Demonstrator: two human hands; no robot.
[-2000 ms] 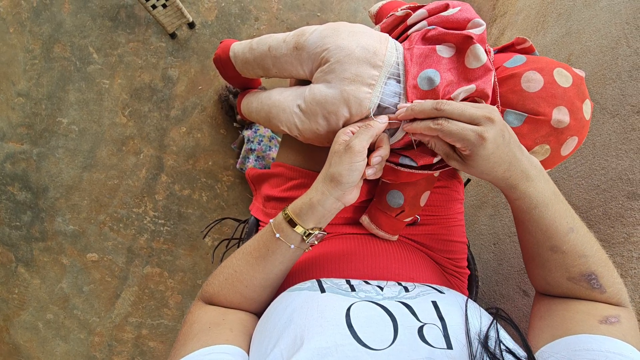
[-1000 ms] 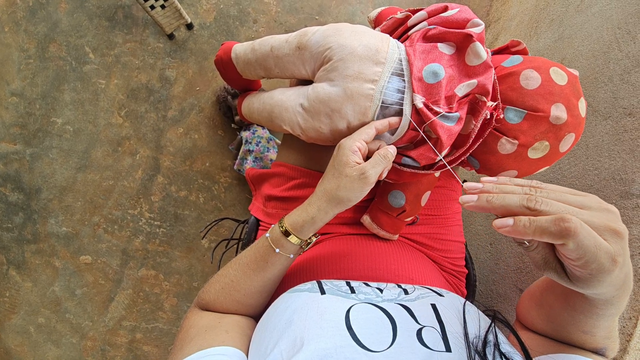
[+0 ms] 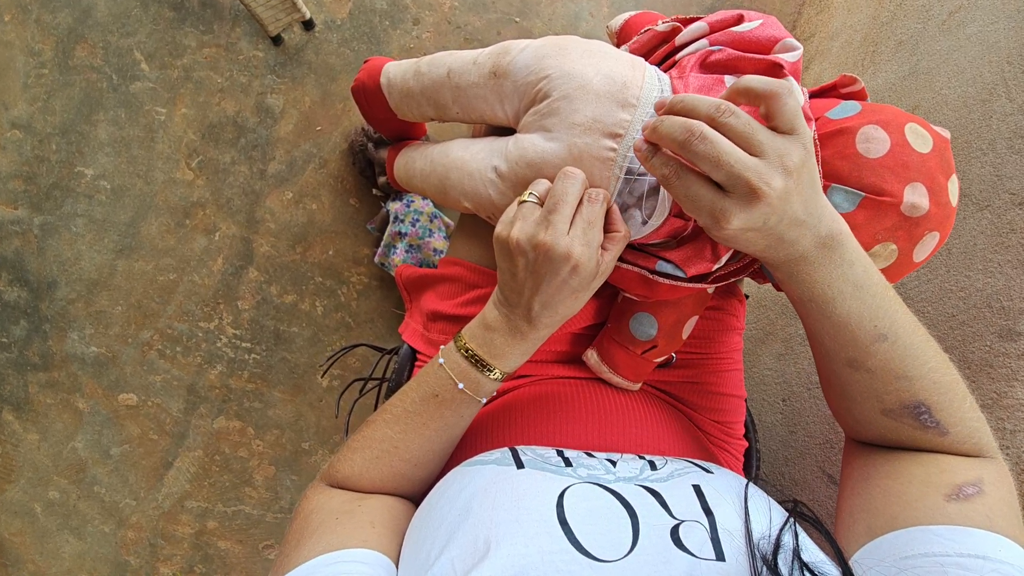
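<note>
Across my lap lies a cloth doll with a beige fabric body (image 3: 552,104), red feet and red polka-dot clothing (image 3: 744,48). A pale edging (image 3: 638,112) borders an opening at its waist, where translucent filling (image 3: 638,196) shows with white thread strands across it. My left hand (image 3: 556,244), wearing a ring, pinches the lower end of that edging between thumb and fingers. Above the opening, to the right, is my right hand (image 3: 732,160), its fingertips together near the thread. Whether it holds a needle or the thread is hidden.
A small floral cloth (image 3: 414,232) and something dark and curly lie by the doll's feet. The corner of a woven stool (image 3: 276,16) shows at the top left. A red polka-dot sleeve (image 3: 644,332) rests on my red skirt. Dark cords hang beside my seat.
My right hand moved out to the lower right with a thread stretched from the doll, and is now back over the waist opening. My left hand has shifted down along the edging.
</note>
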